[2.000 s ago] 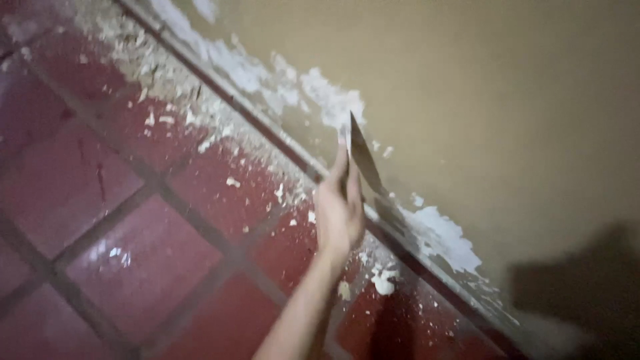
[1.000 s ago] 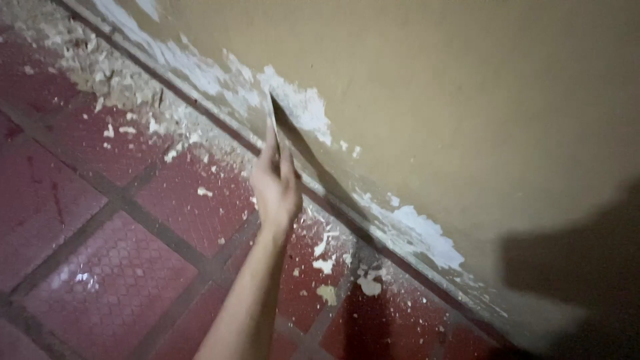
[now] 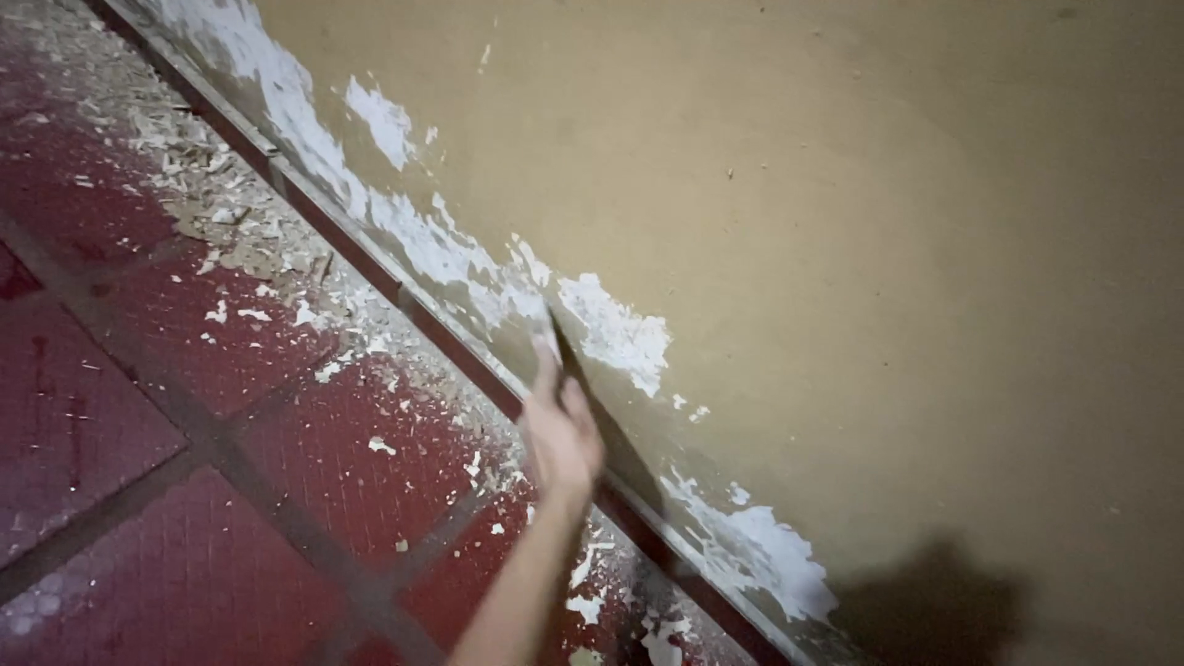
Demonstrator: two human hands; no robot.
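My left hand [image 3: 562, 430] reaches up from the bottom of the view, its fingers closed around a thin, flat scraper blade [image 3: 554, 335]. The blade stands nearly edge-on, its tip at a stripped white patch [image 3: 615, 335] low on the tan painted wall [image 3: 832, 240]. Motion blur hides the grip's detail and the tool's handle. A dark shadow runs from the tool down to the right along the wall. My right hand is not in view.
A dark red baseboard [image 3: 347, 242] with a pale top ledge runs diagonally between wall and floor. Paint flakes [image 3: 222, 199] lie thickly beside it and scatter over the red floor tiles [image 3: 176, 564]. Another bare patch [image 3: 777, 555] shows lower right.
The hand still holds the blade against the lower wall. The view has shifted, showing more wall up and to the left; the blade meets the wall left of the white patch it touched before.
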